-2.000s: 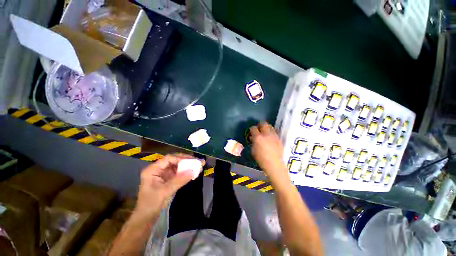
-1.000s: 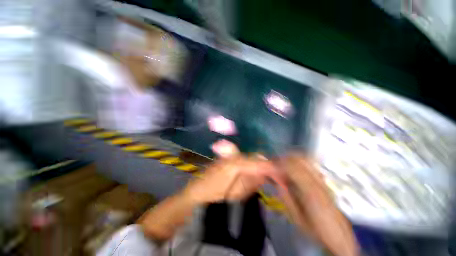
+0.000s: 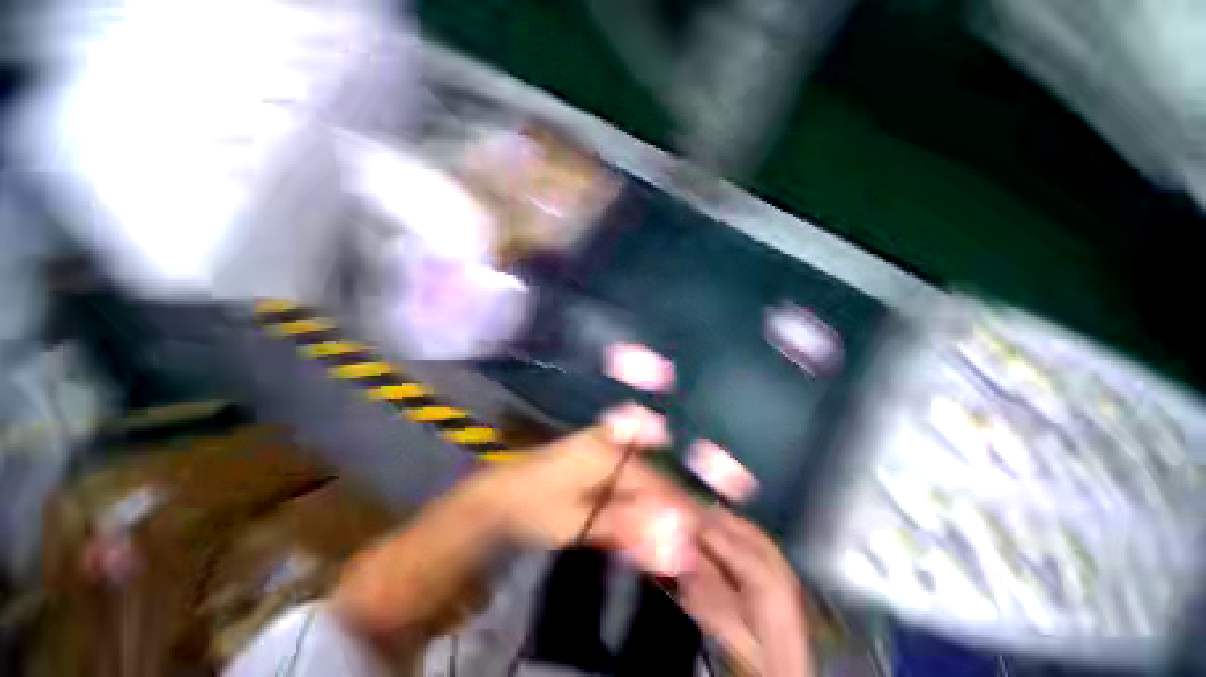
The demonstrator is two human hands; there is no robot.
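The frame is strongly blurred. My left hand and my right hand are together low in front of me, near the bench's front edge. A pale pink-white cover shows between the fingers. The left fingers appear closed on it; whether the right hand grips it too is unclear. Pale pieces lie on the green bench: one cover, one just above my left hand and one above my right hand. A dark-rimmed housing lies farther back.
The blister tray with rows of units is at right. A round clear tub and an open carton stand at left. Yellow-black tape runs along the front. Brown cartons are at lower left. A large white blurred shape fills the upper left.
My hands have come together; the right has left the bench beside the tray. The view has shifted, so the bench items appear farther right and lower. The white shape at upper left has grown.
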